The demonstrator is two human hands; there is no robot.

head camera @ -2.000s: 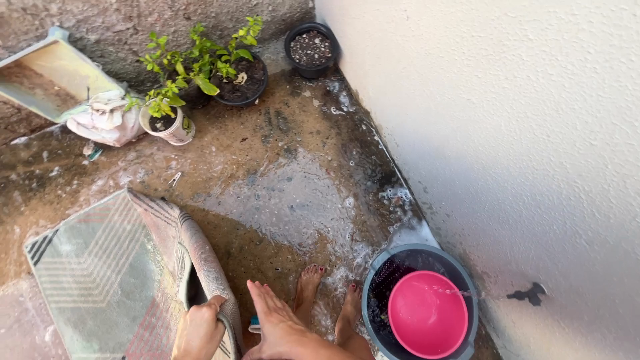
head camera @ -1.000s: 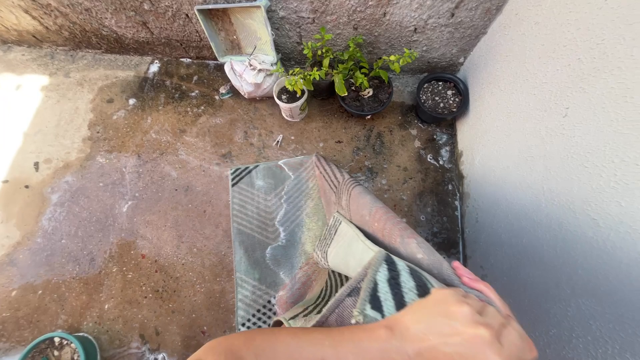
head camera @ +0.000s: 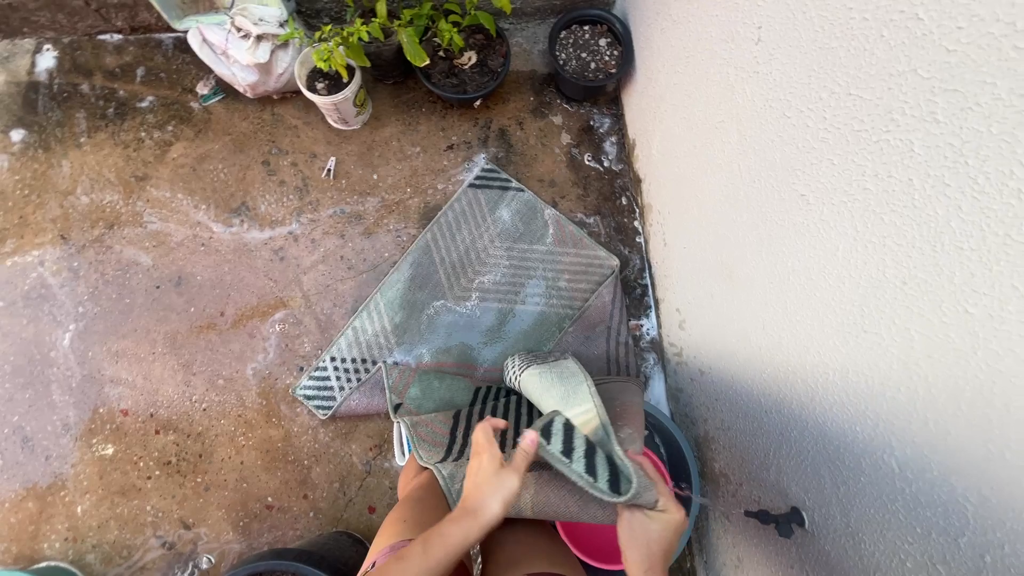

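A wet patterned rug [head camera: 512, 256] lies partly spread on the floor, its near end gathered up and folded in front of my legs. My right hand [head camera: 652, 512] grips a folded edge of it at the lower right. Over the gathered part, my left hand [head camera: 492, 472] has its fingers spread; whether it touches the fabric I cannot tell. Water and foam lie on the rug. Behind my right hand, a pink basin [head camera: 588, 544] sits in a grey tub [head camera: 688, 472], both partly hidden by rug and hand. A thin stream of water runs from the wall tap [head camera: 778, 522] toward the tub.
A white textured wall [head camera: 832, 200] rises at the right. At the back stand a white potted plant [head camera: 340, 104], a plant in a black pot [head camera: 464, 92], a soil-filled black pot [head camera: 590, 56] and a whitish sack [head camera: 248, 56]. A clothespin [head camera: 329, 167] lies on the wet floor. Another dark container [head camera: 308, 556] is at the bottom.
The rug's far part now lies turned at an angle nearer the wall, its near end bunched up. My left hand, not clearly visible a second ago, is over the folds.
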